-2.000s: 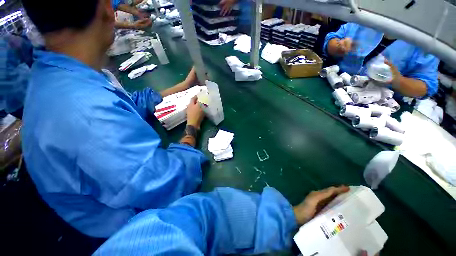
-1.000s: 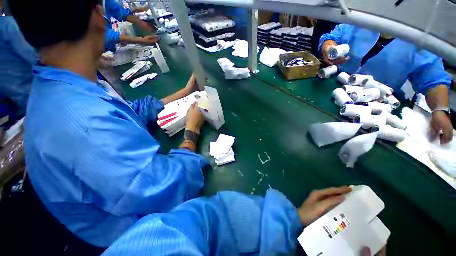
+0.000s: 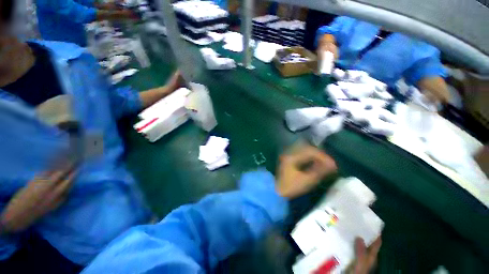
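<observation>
My right hand [image 3: 367,258], partly cut off by the bottom edge, grips white carton blanks [image 3: 338,227] from the right and below. The blanks show a small coloured label and a red block near the bottom. My left hand [image 3: 304,170] is blurred and raised just above and left of the blanks, apart from them. Its fingers are loosely curled with a gap to the thumb, and nothing shows in it.
A person in blue [image 3: 102,160] stands at left beside white cartons [image 3: 166,113]. White papers [image 3: 214,152] and limp white bags [image 3: 316,120] lie on the green belt. Across it are white cylinders [image 3: 359,99], a brown box [image 3: 295,61] and another person. A grey post stands at the back.
My left hand has let go of the blanks and lifted up and left. The person at left has turned and drawn one hand back to the body. The view has shifted.
</observation>
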